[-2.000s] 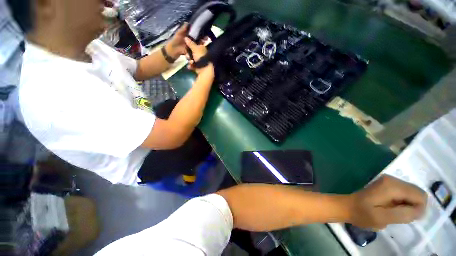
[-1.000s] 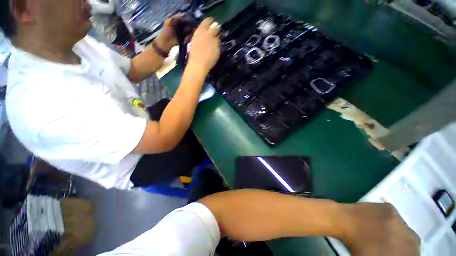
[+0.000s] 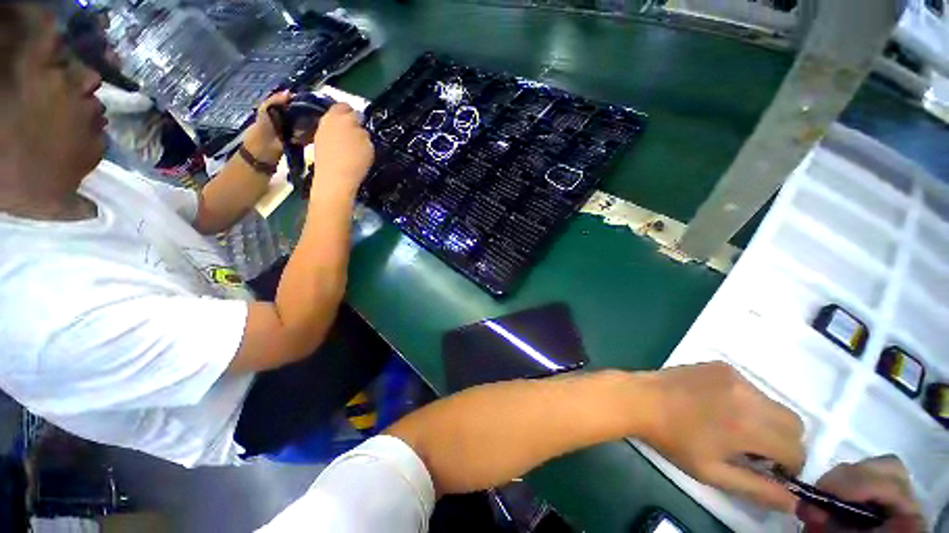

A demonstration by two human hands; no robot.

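My left hand (image 3: 723, 432) reaches in from the lower left over the near end of the white foam tray (image 3: 728, 323), with its fingers curled; whether it holds anything is hidden. My right hand (image 3: 874, 495) is partly cut off at the lower right. It is closed around a thin dark tool (image 3: 838, 505), likely tweezers, whose silvery end points at my left fingers. Watch bodies with yellow and white insides, one (image 3: 841, 328) and another (image 3: 900, 370), sit in the tray, with a third (image 3: 940, 402) cut off at the right edge.
A black glossy slab (image 3: 515, 346) lies beside my forearm. A ribbed black tray (image 3: 489, 167) holds pale rings. A seated person (image 3: 135, 302) at left handles a dark band (image 3: 302, 120). A grey post (image 3: 786, 135) stands near the white tray. A dark rounded piece (image 3: 663, 521) shows at the bottom edge.
The view has shifted right, so the neighbouring person and black tray sit farther left. My right hand with the dark tool has come into view beside my left hand, and more watch bodies show.
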